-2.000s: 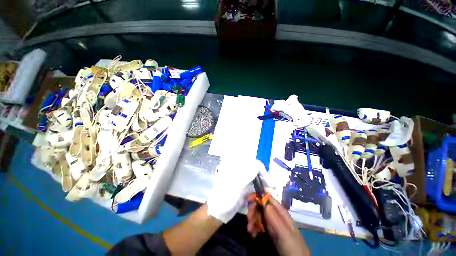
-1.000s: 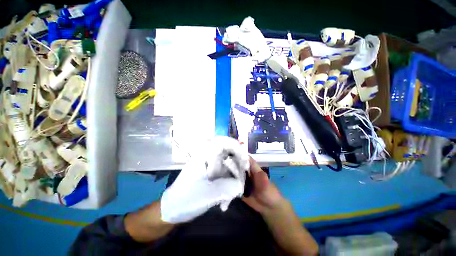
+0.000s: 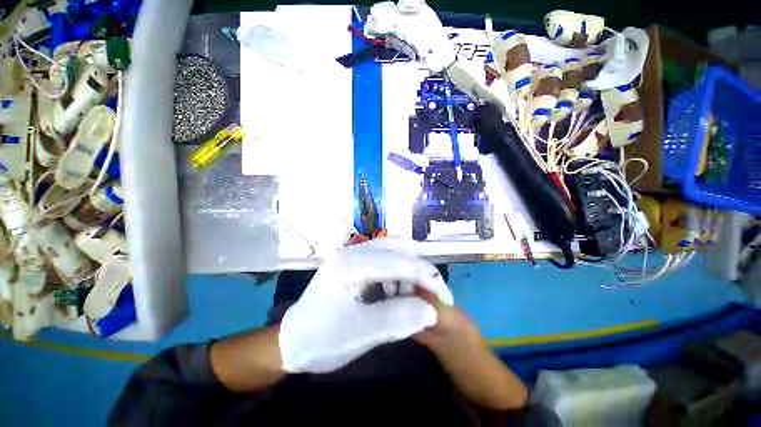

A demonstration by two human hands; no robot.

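Note:
My left hand point(image 3: 359, 308), in a white glove, is curled around a small grey-brown part point(image 3: 380, 290) in front of my body, below the bench's front edge. Most of the part is hidden in the glove. My right hand point(image 3: 446, 324) is bare and meets the gloved fingers from the right; its fingertips are mostly hidden, so its grip does not show. Long-nose pliers point(image 3: 367, 218) lie on the blue strip point(image 3: 367, 125), jaws pointing away from me, the orange handles partly hidden by the glove.
White paper point(image 3: 313, 125) lies mid-bench. Left are a yellow tool point(image 3: 217, 146), a dish of silvery pieces point(image 3: 199, 98) and a foam-edged pile of cream casings point(image 3: 88, 150). Right are a thick black tool point(image 3: 526, 179), corded units point(image 3: 622, 117) and a blue basket point(image 3: 726, 142).
The pliers, in my right hand at first, now lie on the blue strip. The view has shifted right and down since the first frame. My hands remain together.

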